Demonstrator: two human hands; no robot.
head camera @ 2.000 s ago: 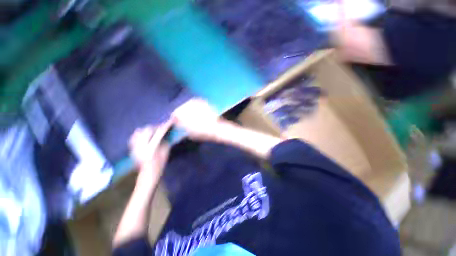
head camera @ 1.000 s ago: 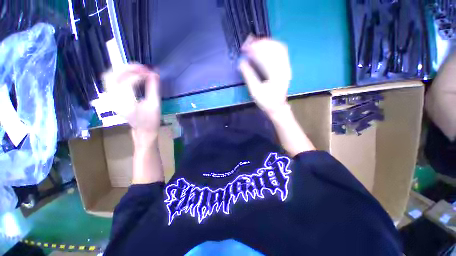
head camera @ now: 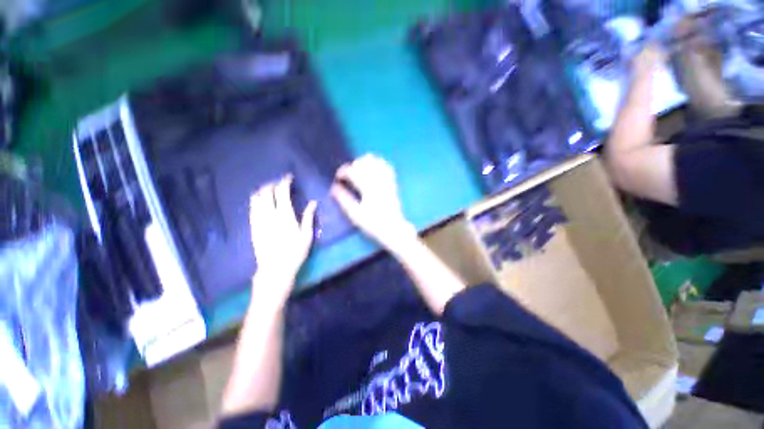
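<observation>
The black work tray lies on the green-matted bench in front of me, with dark strips along its left and upper parts. My left hand is over the tray's near part, palm down, fingers apart. My right hand is just to its right at the tray's near right corner, fingers curled. Blur hides whether it holds anything. The adhesive sheet, white with black pieces on it, lies along the tray's left edge.
A second tray of black strips is to the right. An open carton with dark parts stands at the bench edge. A coworker's arms are at upper right. A clear plastic bag is at far left, a smaller carton at lower left.
The view has turned, so the bench looks tilted. My hands are closer together, over the tray's near part. The fingers of my left hand are now spread.
</observation>
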